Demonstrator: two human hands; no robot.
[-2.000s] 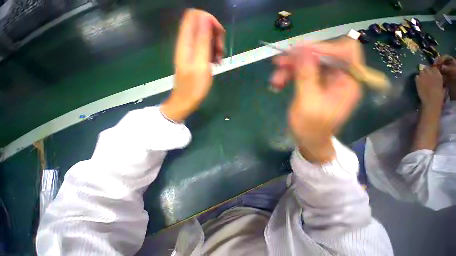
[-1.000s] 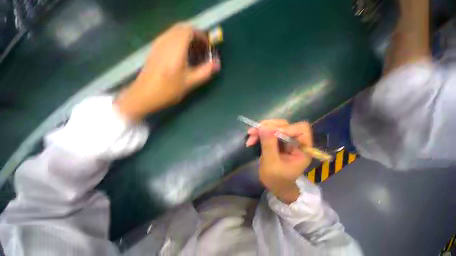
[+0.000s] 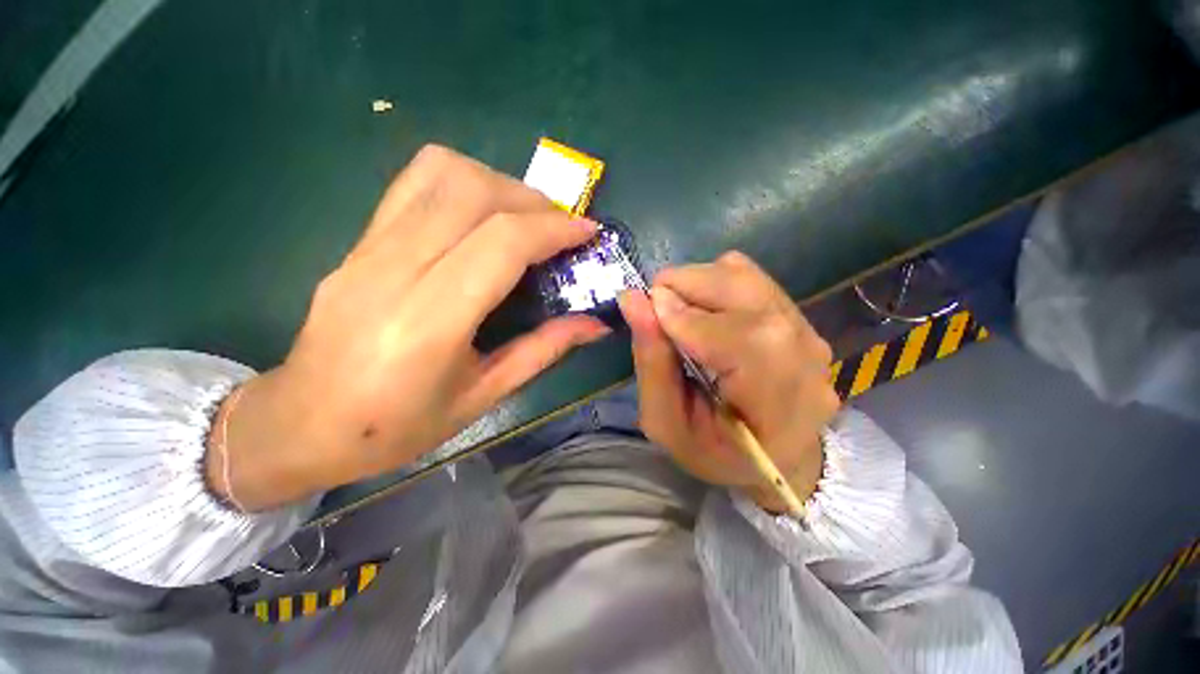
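A small black device housing with a bright silver-white and purple circuit board [image 3: 588, 282] lies open side up near the bench edge. A white battery with yellow edges [image 3: 562, 175] sticks out at its far side. My left hand [image 3: 411, 296] holds the housing between thumb and fingers. My right hand [image 3: 737, 362] holds tweezers [image 3: 757, 458] like a pen, with their tan rear end towards my wrist. The tweezer tips are at the right side of the board. Whether they grip anything is too small to tell.
A tiny cream piece [image 3: 382, 105] lies on the green bench [image 3: 816, 119] beyond my left hand. A pale strip [image 3: 73, 79] crosses the upper left. Another person's striped sleeve [image 3: 1119, 277] is at the right. Yellow-black tape [image 3: 915, 353] marks the grey floor.
The housing and battery have come nearer in my left hand. My right hand has brought the tweezers from beside the bench edge to the board. The view has turned and is sharper.
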